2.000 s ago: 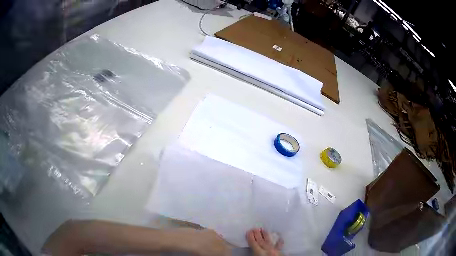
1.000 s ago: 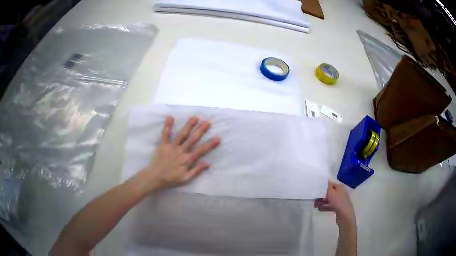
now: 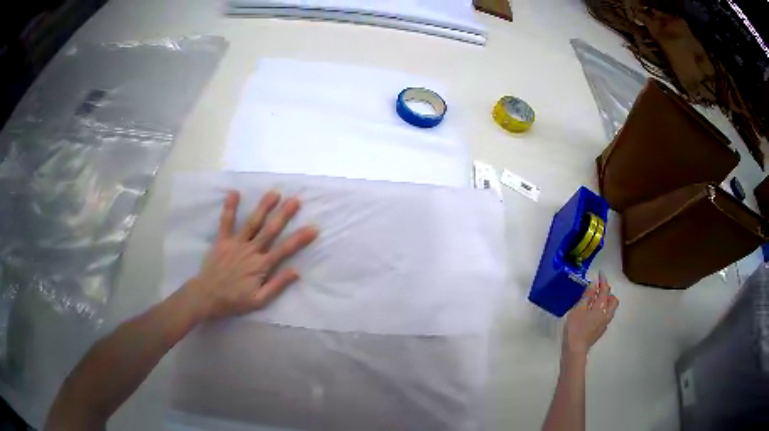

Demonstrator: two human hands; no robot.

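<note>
White tissue paper [image 3: 396, 252] is folded over a flat wrapped thing in front of me, with a greyish part showing near the bottom edge. My left hand [image 3: 253, 265] lies flat on the tissue with fingers spread, holding nothing. A blue tape dispenser [image 3: 556, 261] with yellow rolls stands to the right of the tissue. My right hand [image 3: 592, 316] is at the dispenser's near end, by its cutting edge. Its fingertips are close together; whether they hold tape is too small to tell.
A clear poly bag [image 3: 76, 202] lies at left. A blue tape roll [image 3: 421, 108], a yellow tape roll [image 3: 513, 114] and barcode tags [image 3: 520, 184] lie beyond. Brown bags [image 3: 666, 151] stand at right, a packed bag [image 3: 729, 362] near right. A tissue stack [image 3: 362, 15] is at the far side.
My hands first worked at the near edge; my left hand then flattened on the folded tissue. My right hand has moved from the tissue's right edge to the dispenser. The view has shifted.
</note>
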